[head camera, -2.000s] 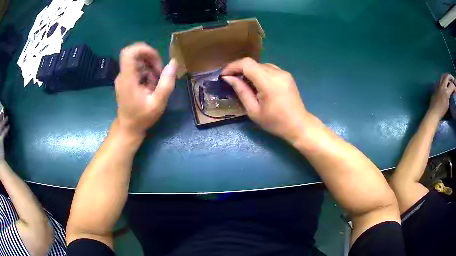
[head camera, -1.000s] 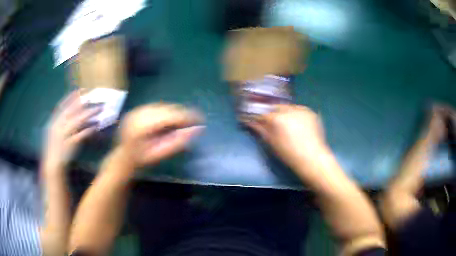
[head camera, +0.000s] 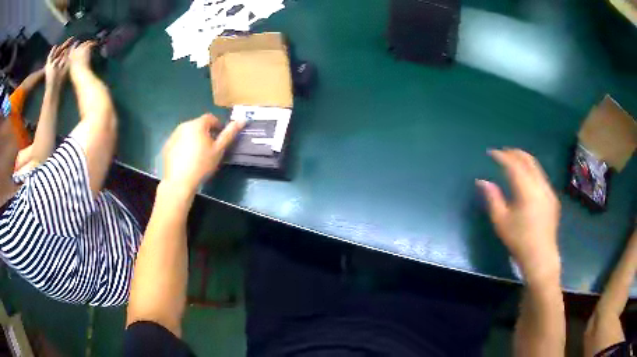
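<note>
An open retail box (head camera: 251, 73) stands at the left on the bench, its brown lid up. A white leaflet (head camera: 276, 124) and a dark card with pale print (head camera: 255, 137) lie in it. My left hand (head camera: 193, 155) is at the box's left side, its thumb at the leaflet; whether it grips anything is unclear. My right hand (head camera: 522, 202) is over the bench at the right, fingers apart and empty. A second open box (head camera: 608, 135) stands further right with a shiny accessory bag (head camera: 589, 177) in it, apart from my right hand.
A black tray stack (head camera: 425, 31) stands at the back. Scattered white papers (head camera: 209, 26) and a small black unit (head camera: 303, 78) are near the left box. A person in a striped shirt (head camera: 66, 216) is at the left; another person's arm (head camera: 614, 296) is at the lower right.
The view has turned left. The box with the accessory bag is now far right, away from my right hand, which is open. My left hand has moved to the left box; the neighbour's hand has left it.
</note>
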